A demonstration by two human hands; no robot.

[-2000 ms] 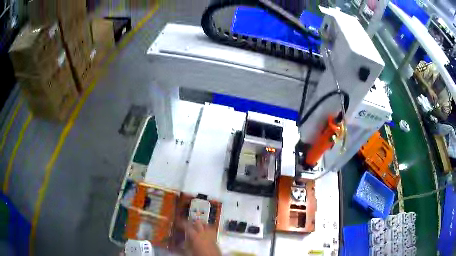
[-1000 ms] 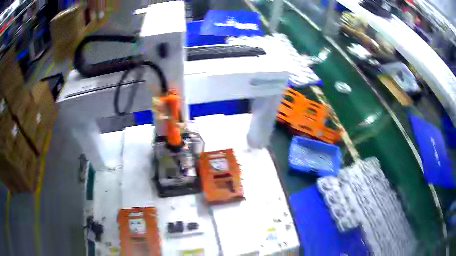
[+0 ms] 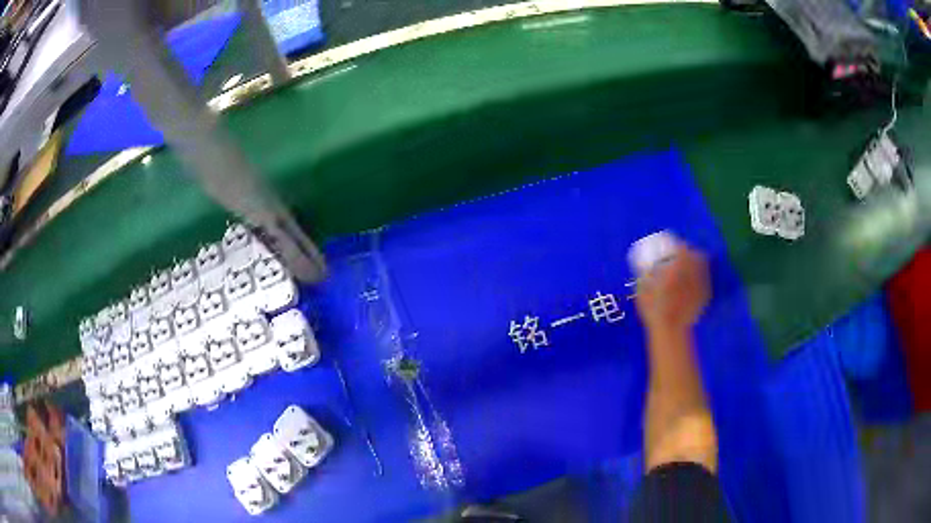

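Note:
My right hand (image 3: 674,291) reaches up from the lower right over the blue mat (image 3: 459,266), with white Chinese lettering beside it. Its fingers are around a white housing (image 3: 654,251), partly hidden by the hand and blurred. My left hand is not in view. Rows of white housings (image 3: 184,327) lie at the left of the mat. A short row of three housings (image 3: 279,462) lies apart, below them. Two joined housings (image 3: 777,212) lie on the green surface to the right of the mat.
The green conveyor belt (image 3: 459,133) runs behind the mat. A grey post (image 3: 204,153) stands at the upper left. Clear tape crosses the mat. A white object with a cable (image 3: 876,169) lies at the far right. An orange-brown fixture (image 3: 44,455) shows at the lower left.
The view has swung right, from the machine to the blue mat and conveyor. The machine has left the view. My right hand has come into view with a white housing.

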